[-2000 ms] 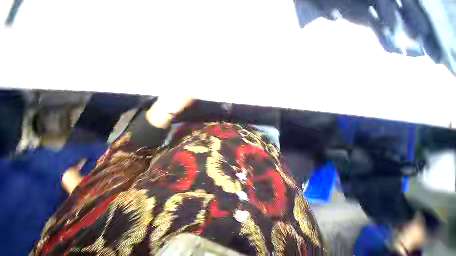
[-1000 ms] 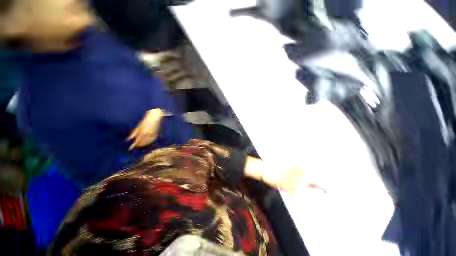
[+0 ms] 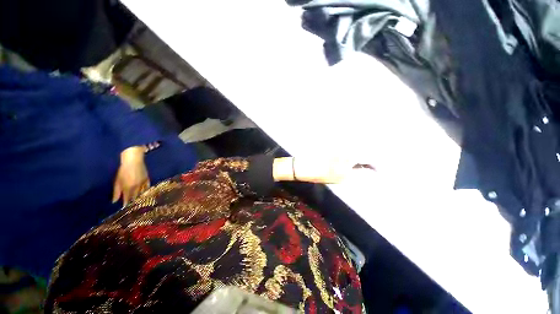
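My left hand [image 3: 334, 170] reaches from its black cuff over the white tabletop [image 3: 270, 80]. The hand is so washed out by glare that its fingers cannot be made out. A small dark reddish mark [image 3: 364, 166] shows at its far end; I cannot tell whether it is a held thing. Dark denim jackets [image 3: 497, 122] with small silver buttons lie in a heap on the right of the table, apart from my hand. Paler grey cloth [image 3: 362, 27] shows at the heap's upper left. My right hand is not in view.
A person in a blue top [image 3: 67, 141] is close on the left, with one hand [image 3: 131, 175] hanging beside my patterned top [image 3: 202, 245]. The table's near edge runs diagonally from upper left to lower right. A brownish slatted thing [image 3: 144, 76] stands beyond the person.
The view has swung round, so the table edge runs diagonally and the jacket heap fills the right side. My left hand, at the table's edge earlier, now reaches over the tabletop.
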